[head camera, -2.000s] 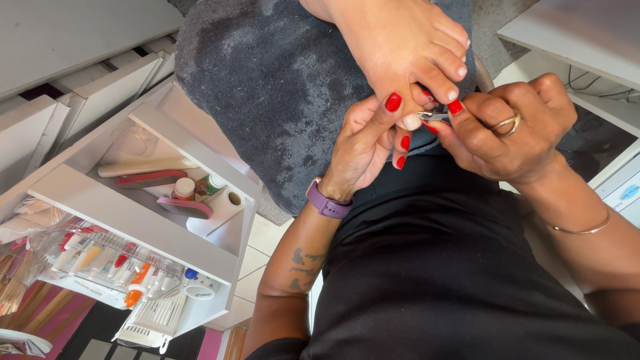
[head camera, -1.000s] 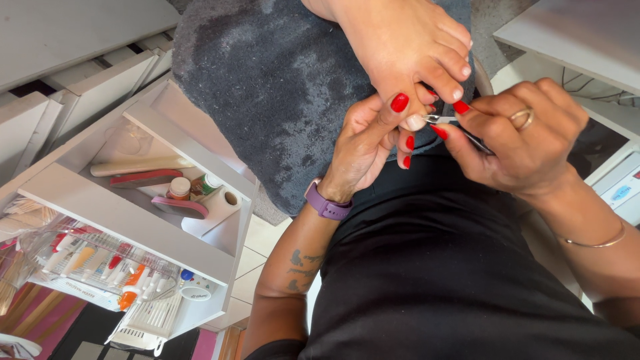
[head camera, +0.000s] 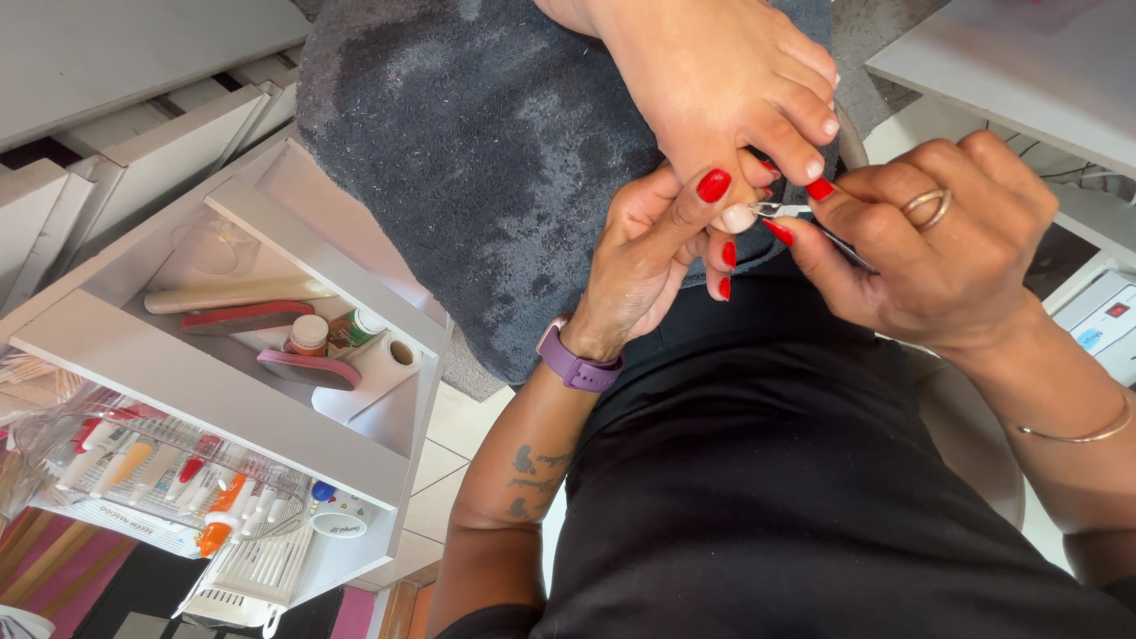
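Another person's bare foot (head camera: 701, 80) rests on a dark grey towel (head camera: 470, 169) at the top centre. My left hand (head camera: 652, 248), with red nails and a purple watch strap at the wrist, grips the big toe (head camera: 737, 217) between thumb and fingers. From the right, my right hand (head camera: 923, 231) holds metal cuticle nippers (head camera: 785, 210), their tips at the edge of the big toenail. Part of the handle shows beneath my fingers; the rest is hidden by the palm.
At left stands a white shelf unit (head camera: 213, 390) holding nail files (head camera: 311, 368), small jars (head camera: 308, 335), a paper roll (head camera: 382, 364) and a clear organizer (head camera: 177, 470) of bottles. A white tabletop (head camera: 1021, 71) juts in at upper right. Drawers (head camera: 177, 142) stand at upper left.
My right hand has shifted and turned slightly about the nippers, whose tips remain by the big toenail. My left hand keeps its hold on the toe.
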